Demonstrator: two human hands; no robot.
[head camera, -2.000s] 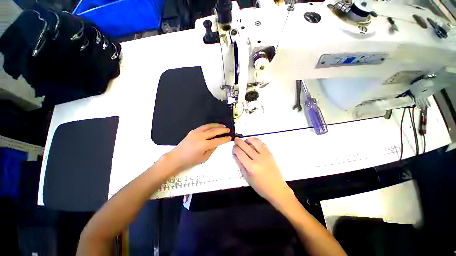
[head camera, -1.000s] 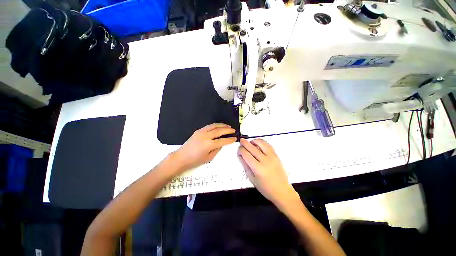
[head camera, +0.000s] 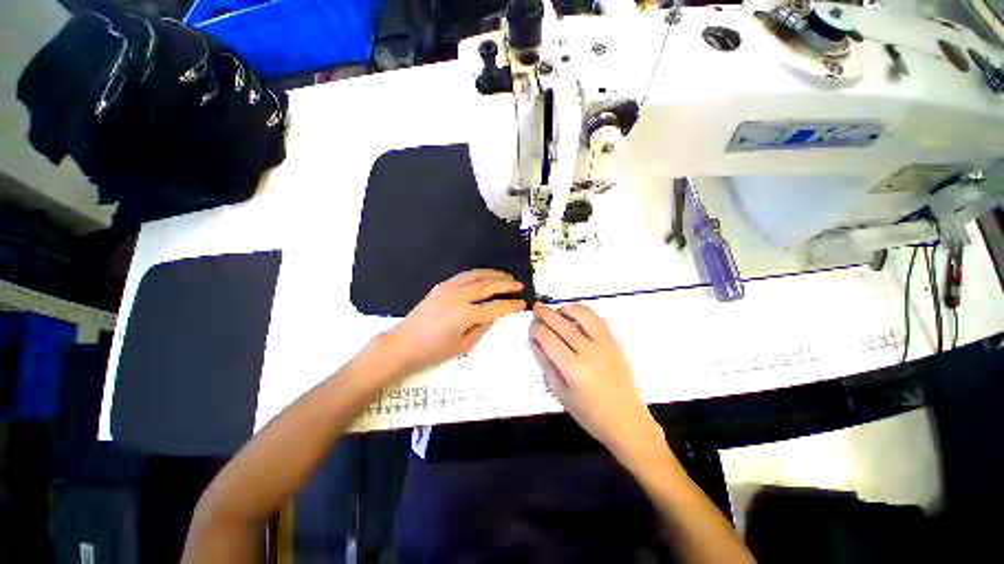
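A black panel (head camera: 424, 231) with rounded corners lies flat on the white sewing table, its right edge at the presser foot and needle (head camera: 533, 234). My left hand (head camera: 457, 314) rests on the panel's near right corner, fingertips pinching its edge just in front of the needle. My right hand (head camera: 578, 350) is close beside it, thumb and fingertips together at the same corner; the bit between the fingertips is too small to make out. A second dark panel (head camera: 196, 353) lies flat at the table's left.
The white sewing machine (head camera: 705, 99) stands behind and right. A purple screwdriver (head camera: 718, 260) and a wrench (head camera: 677, 212) lie under its arm. A heap of black pieces (head camera: 154, 121) is back left, a blue bin (head camera: 286, 35) behind. Black panels (head camera: 837, 529) lie lower right.
The whole view has shifted slightly, moving the scene rightward in the picture. Both hands stay at the panel's corner, which sits about the same at the needle.
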